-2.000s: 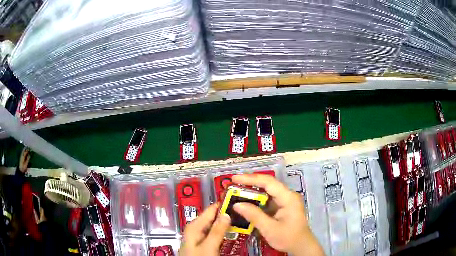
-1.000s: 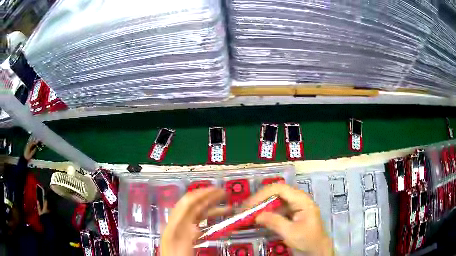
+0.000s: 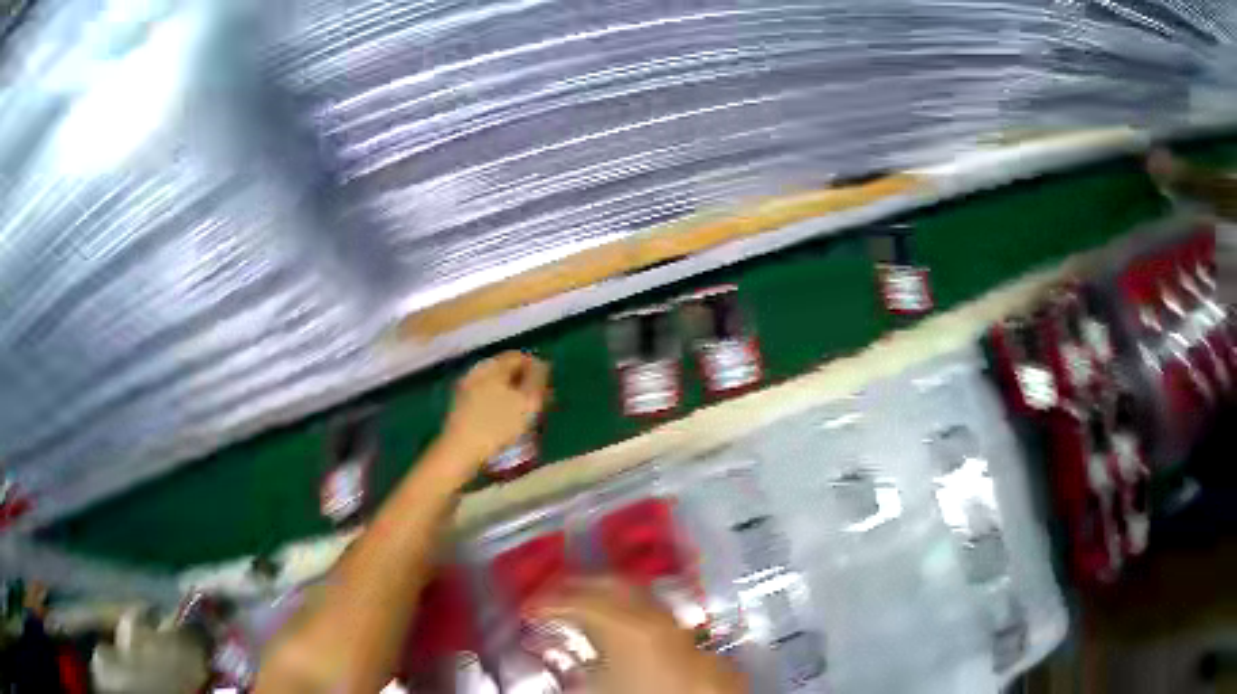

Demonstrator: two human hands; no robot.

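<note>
The frame is blurred. My left hand reaches over the green conveyor belt, fingers bent, at the upper part of a red keypad phone; its lower keys show below the hand, and whether the fingers grip it is unclear. My right hand is low at the bottom edge, partly cut off, over the clear blister tray with red phones; whether it holds something cannot be made out. No yellow frame can be made out. More phones lie on the belt.
Tall stacked trays stand behind the belt. A white parts tray with grey outlines lies right of the clear tray. Piled red phones are at the far right. A pale blurred fan is at lower left. A blurred hand shows at upper right.
My left hand has moved from the tilted red phone up onto the belt. My right hand has dropped lower. The view has tilted, and the phone once between the hands is no longer distinguishable.
</note>
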